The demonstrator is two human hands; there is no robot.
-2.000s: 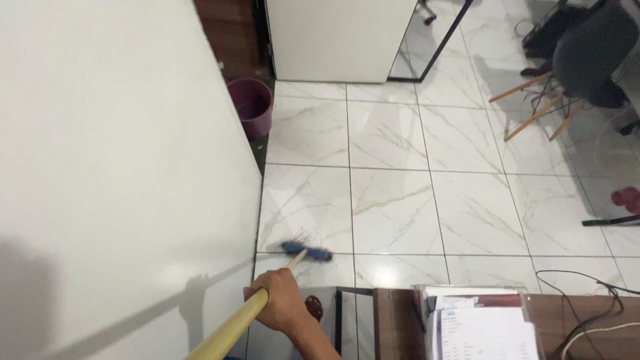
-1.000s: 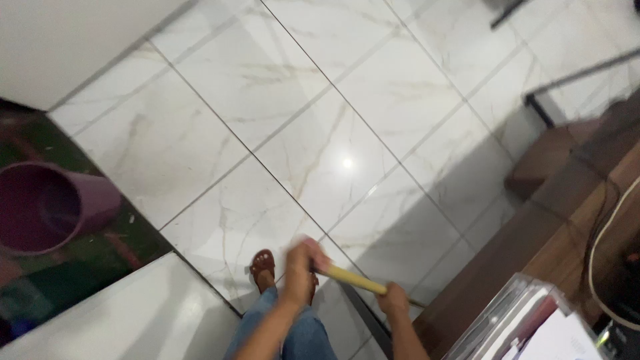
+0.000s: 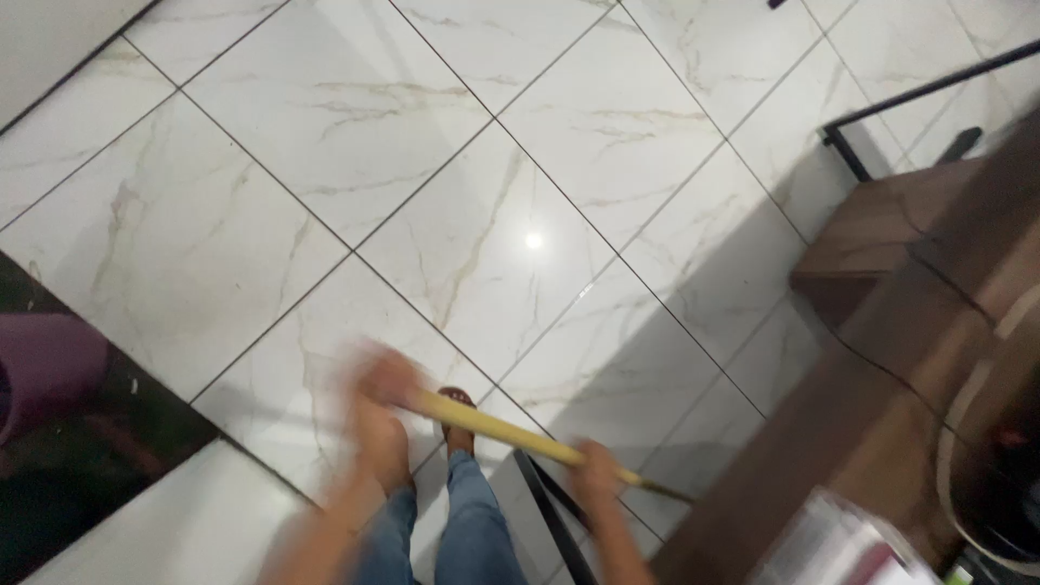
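Observation:
A yellowish broom handle (image 3: 504,428) slants across the lower middle of the view, down toward the right. My left hand (image 3: 380,382), blurred, is closed round its upper left end. Farther along to the right, my right hand (image 3: 595,470) grips the same handle. The handle's far end passes to the edge of the brown desk, and the broom head is hidden from view. Beneath the handle are my legs in jeans and a brown sandal (image 3: 457,396) on the tiled floor (image 3: 422,252).
The wooden desk (image 3: 780,455) runs along the right, with blurred papers (image 3: 837,544) and cables on it. A brown box-like piece (image 3: 886,236) and a black metal frame (image 3: 934,89) stand beyond. At left are a purple bucket (image 3: 53,366) and a white panel (image 3: 187,512).
Two seconds ago the blue broom head was visible on the tiles; now it is out of sight. Since one second ago both hands have stayed on the handle. The view has turned.

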